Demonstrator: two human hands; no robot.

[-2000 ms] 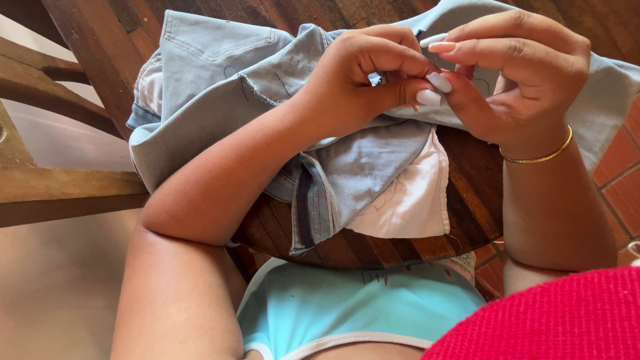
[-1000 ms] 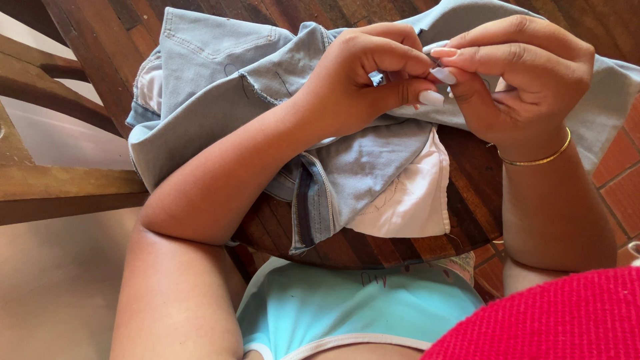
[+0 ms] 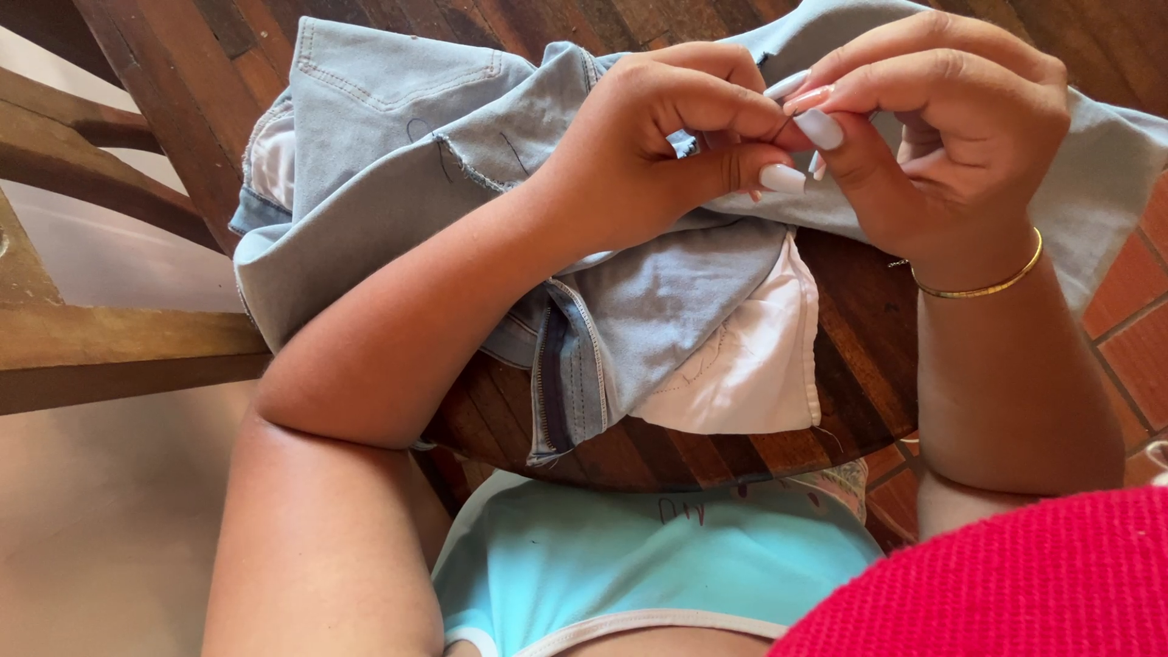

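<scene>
My left hand (image 3: pixel 680 137) is raised over grey-blue denim, its thumb and fingertips drawn together. Facing it, my right hand (image 3: pixel 949 119) pinches thumb and index finger close against the left fingertips. A tiny dark, thin bit shows between the fingertips, too small to identify. Beneath both hands lies a cut denim garment (image 3: pixel 392 78) with a stitched pocket, a frayed edge and dark pen marks. A denim flap with a metal zipper (image 3: pixel 551 379) hangs toward the table's near edge, beside a pale pocket lining (image 3: pixel 757 365).
The garment rests on a dark striped wooden table (image 3: pixel 867 338) with a rounded near edge. A wooden chair (image 3: pixel 119 338) stands at the left. Red floor tiles (image 3: pixel 1131 347) show at the right. Turquoise shorts (image 3: pixel 657 566) and red knitted fabric (image 3: pixel 1022 584) are near the bottom.
The right thumb and index fingertips have come closer together beside the left fingertips. The left arm and the garment have hardly moved.
</scene>
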